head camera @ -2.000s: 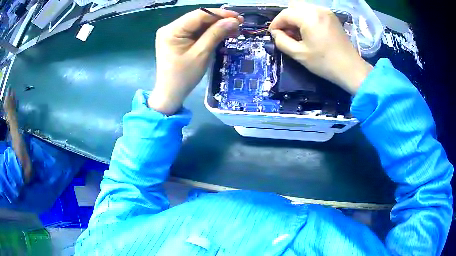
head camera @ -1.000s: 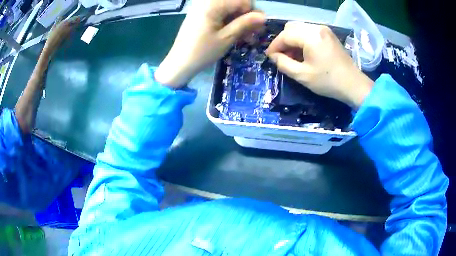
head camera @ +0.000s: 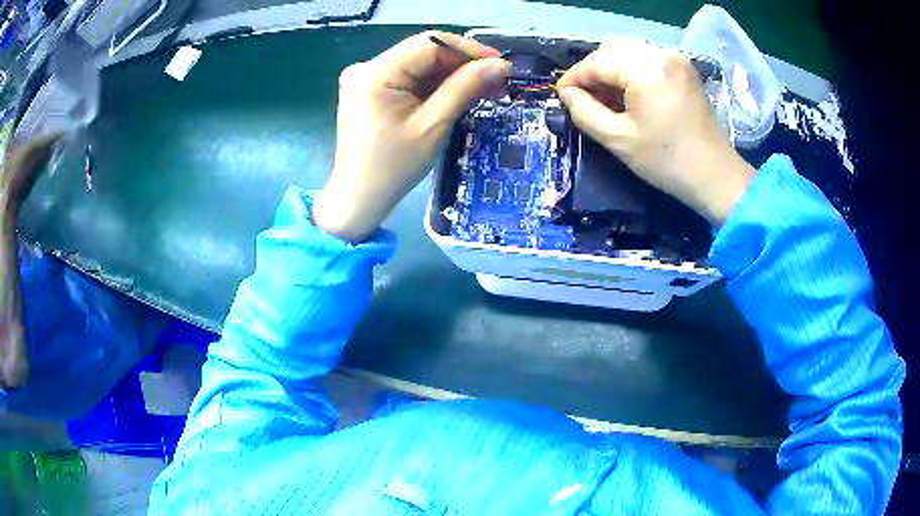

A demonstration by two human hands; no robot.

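The white unit housing (head camera: pixel 575 270) lies open in front of me. The blue main board (head camera: pixel 511 181) fills its left side and a black block (head camera: pixel 608 181) sits to its right. My left hand (head camera: pixel 404 126) pinches a dark slim stick (head camera: pixel 452 46) over the far left corner of the case. My right hand (head camera: pixel 646 116) pinches thin red and yellow wires (head camera: pixel 533 87) at the far inner edge. The wire ends are hidden by my right fingertips.
A translucent parts tub (head camera: pixel 734 76) stands at the far right, with small pale pieces (head camera: pixel 817 121) beside it. A small white piece (head camera: pixel 183 62) lies on the green bench mat (head camera: pixel 232 151). Another person's arm (head camera: pixel 14 252) is at the left edge, near a blue stool (head camera: pixel 126 413).
My left hand has come down and back towards the case, with the dark stick visible again. My right hand stays at the wires. The other person's arm has moved left.
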